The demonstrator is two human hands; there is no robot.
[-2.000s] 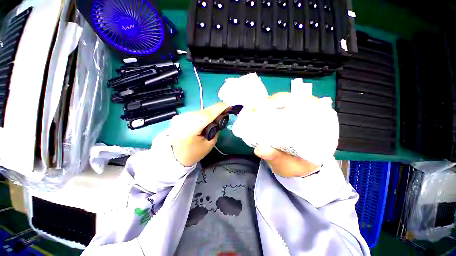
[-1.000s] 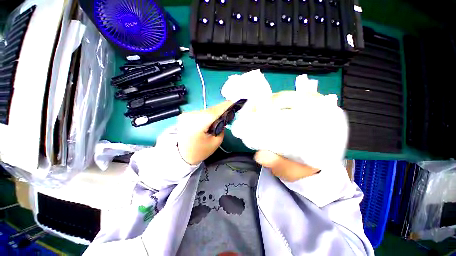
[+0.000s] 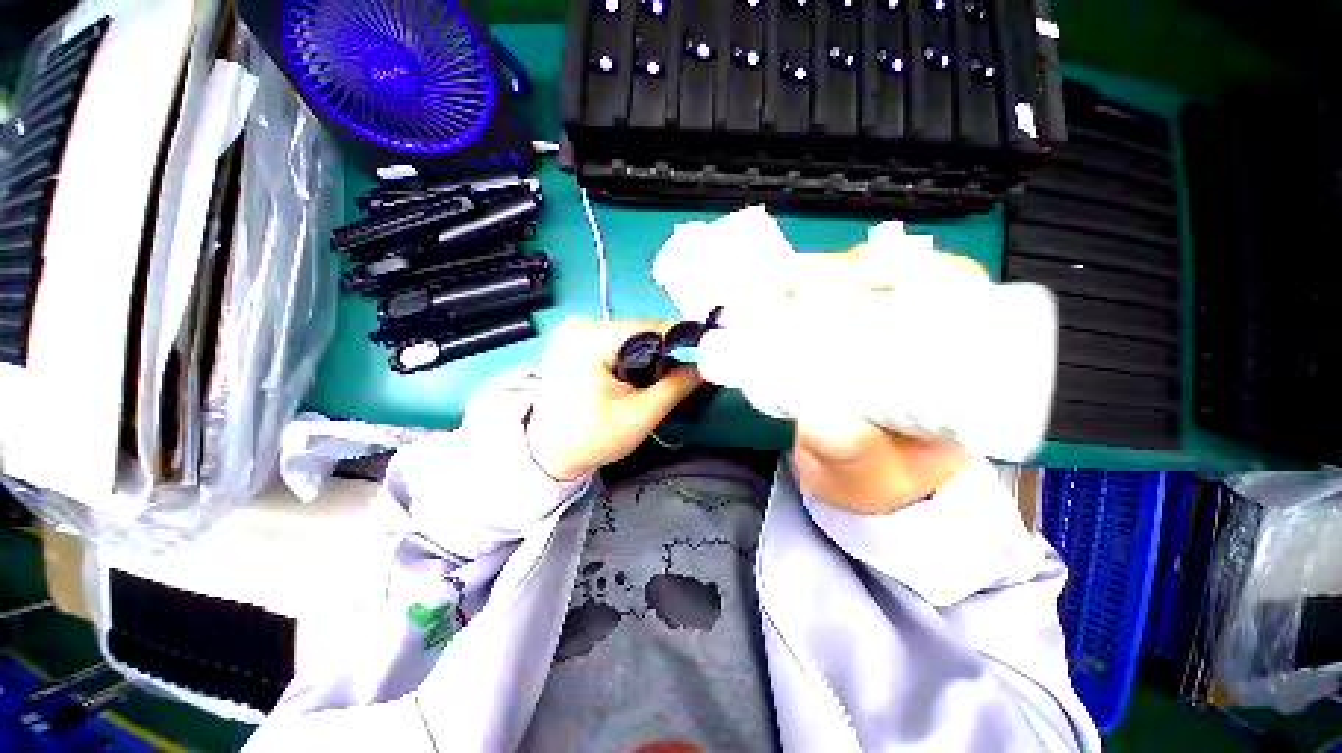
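My left hand is closed round black tube housings, their round ends pointing up between thumb and fingers. My right hand holds a white wiping cloth, overexposed and bulky, against the tubes' right side. Whether a bottle is within the white mass I cannot tell. The right fingers are mostly hidden by it. Another crumpled white cloth piece lies just behind the hands. A loose pile of black tubes lies on the green mat to the left.
A purple-blue fan stands back left, with a white cable crossing the mat. A stacked black tray with bright dots is at the back, a ribbed black tray at right. Plastic-wrapped white trays stand left; a blue crate is below right.
My left hand has turned, so the tube ends face up more. My right hand and the white cloth have shifted slightly right. The tube pile has not changed.
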